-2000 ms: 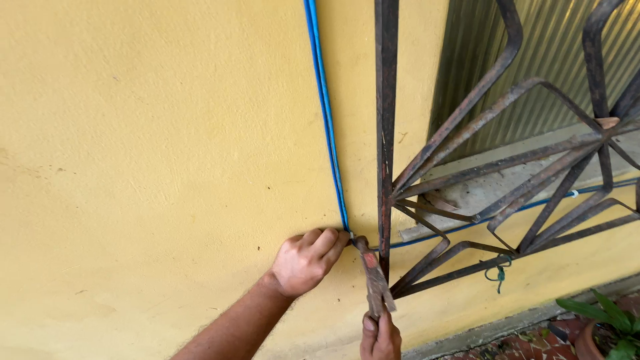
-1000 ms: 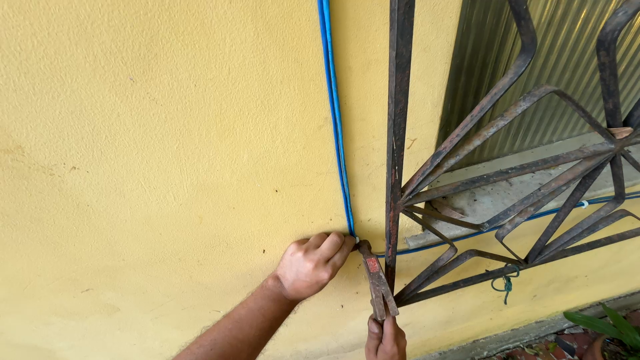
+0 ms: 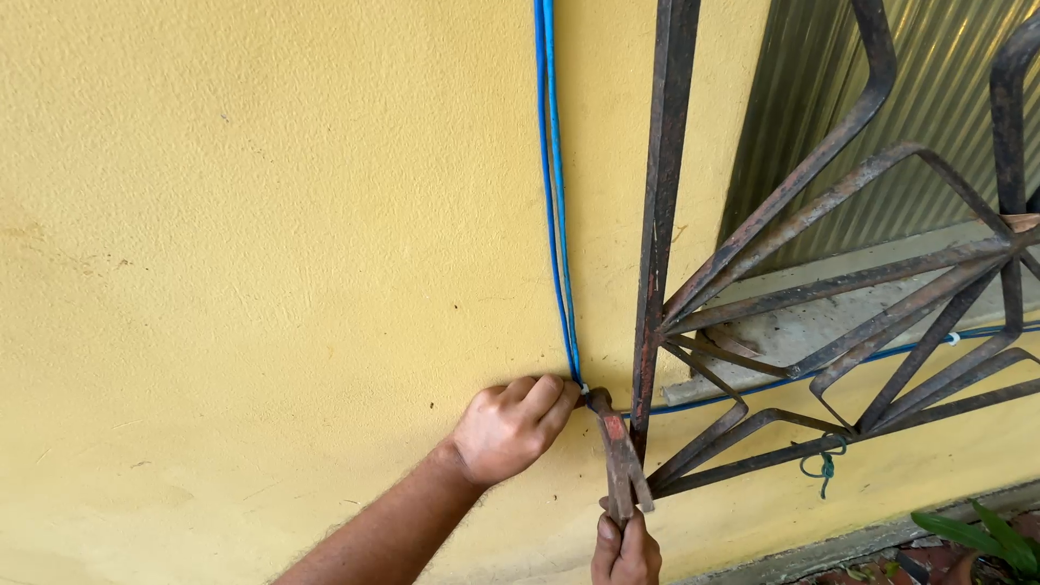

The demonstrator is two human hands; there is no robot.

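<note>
Two blue cables (image 3: 559,219) run down the yellow wall side by side and bend right near its lower part. At the bend sits a small white cable clip (image 3: 584,390). My left hand (image 3: 516,426) is against the wall there, its thumb and fingertips pinched at the clip and cables; what lies between them is mostly hidden. My right hand (image 3: 626,552) grips a worn claw hammer (image 3: 617,455) from below. The hammer's face is close beside the clip, right of my left fingertips; whether they touch I cannot tell.
A rusty iron window grille (image 3: 656,244) stands just right of the hammer, in front of a corrugated pane (image 3: 821,146) and a concrete sill (image 3: 796,325). The cables pass behind it, with another white clip (image 3: 953,338). Green string (image 3: 825,465) is tied to its lower bar. A plant (image 3: 979,532) grows lower right.
</note>
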